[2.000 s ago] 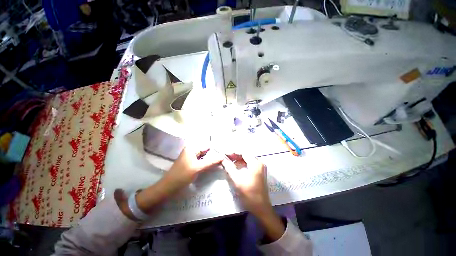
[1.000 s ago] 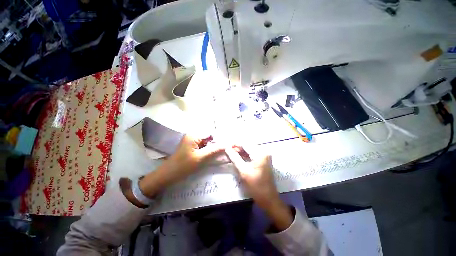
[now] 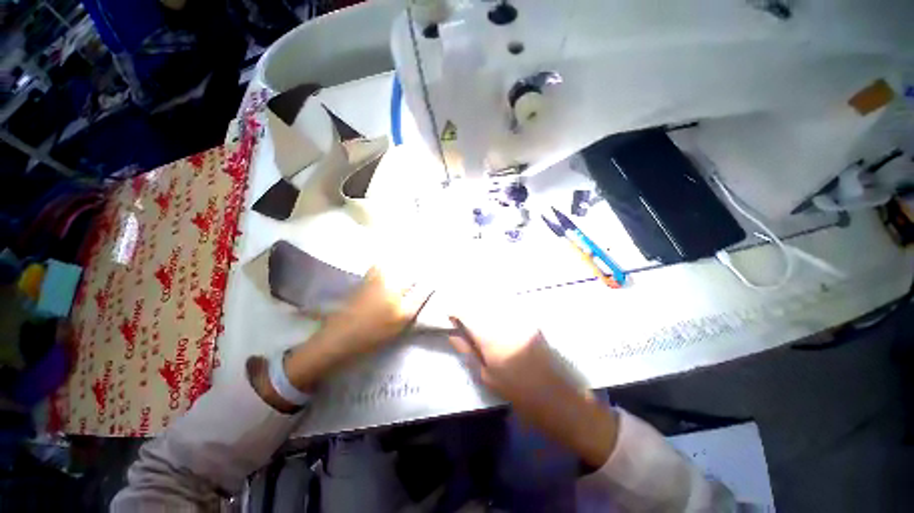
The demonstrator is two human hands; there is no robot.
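Observation:
A fabric piece with a dark brown face (image 3: 313,282) lies on the table, and its right end runs under my left hand (image 3: 366,319). My left hand is on it, fingertips towards the glare. My right hand (image 3: 516,366) is just to the right, slightly blurred, its fingers near a pale edge between the hands. Glare washes out the cloth there, so I cannot tell what the right fingers hold. The presser foot area (image 3: 511,195) of the white sewing machine (image 3: 641,70) is above my hands. Several beige pieces with dark ends (image 3: 323,180) lie at the left.
Blue and orange snips (image 3: 586,248) lie right of the needle, beside a flat black device (image 3: 669,195) and a white cable (image 3: 767,245). Dark scraps (image 3: 582,201) lie near the snips. A tan printed sheet (image 3: 150,301) covers the left. Ruler markings (image 3: 692,326) run along the front edge.
My right hand has turned and moved slightly down, with its forearm further right. My left hand has shifted a little, and the dark-faced piece has moved slightly left. The camera view has also shifted.

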